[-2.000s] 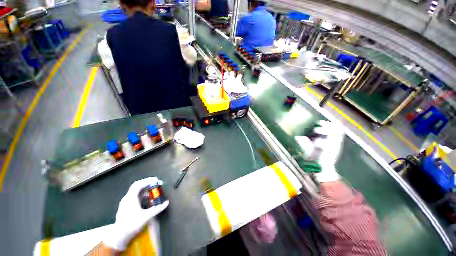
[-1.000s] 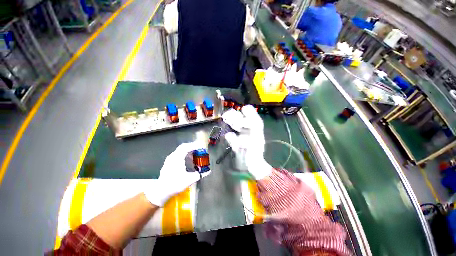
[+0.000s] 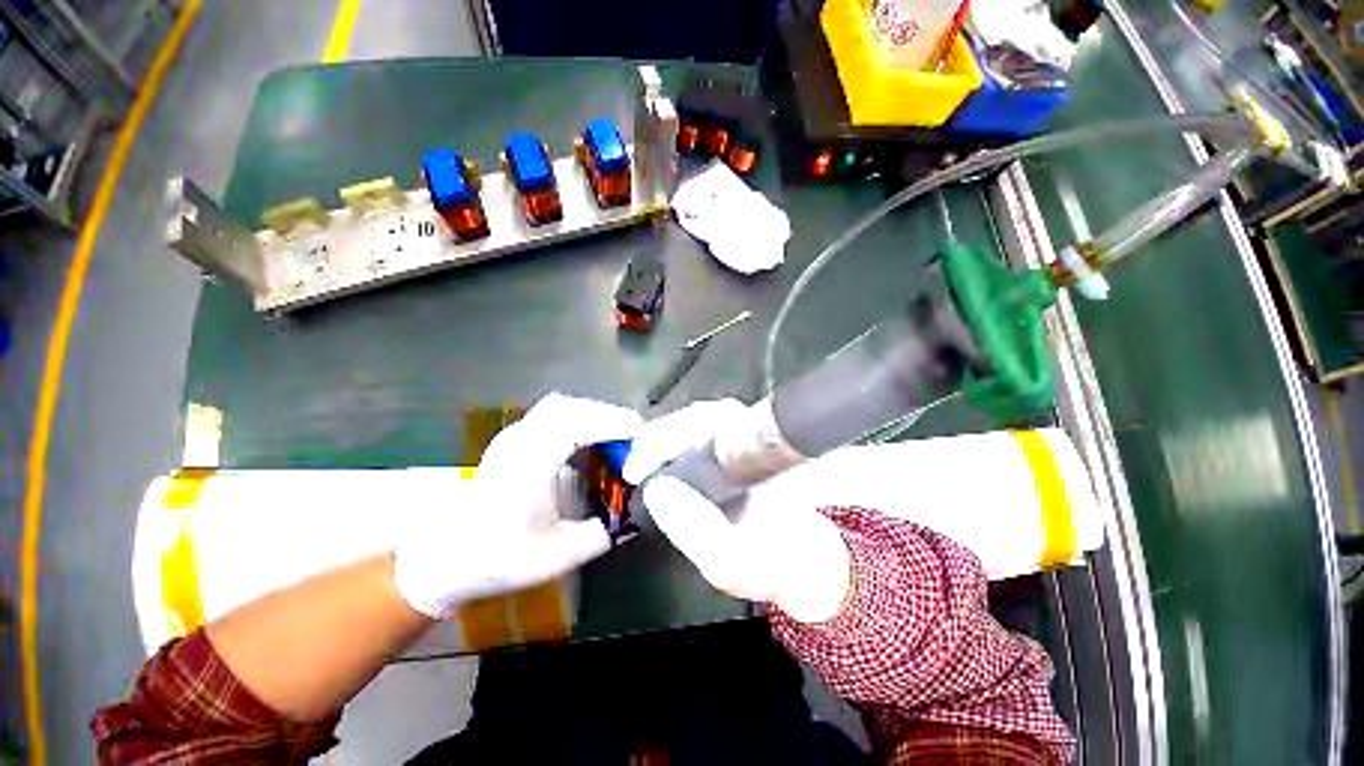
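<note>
My left hand [image 3: 524,501], in a white glove, holds a coil [image 3: 610,486] with orange-copper windings and a blue top above the bench mat. My right hand [image 3: 748,516], also gloved, grips the glue syringe [image 3: 860,397], a thick grey tube with a green cap [image 3: 995,329] at its rear end. The syringe points down left at the coil. Its tip is hidden between my hands, so I cannot tell whether it touches the coil. A clear hose [image 3: 868,217] loops behind it.
A metal fixture [image 3: 404,262] holds three blue-topped coils. A black-topped coil [image 3: 640,295], thin tool [image 3: 699,356] and crumpled white cloth [image 3: 733,219] lie mid-bench. White armrests [image 3: 329,524] lie in front. A yellow bin [image 3: 905,97] stands at the back, the conveyor [image 3: 1197,449] at the right.
My right hand has come in from the conveyor side and now grips the syringe at the coil. The left hand still holds the coil. The view has tilted down towards the bench.
</note>
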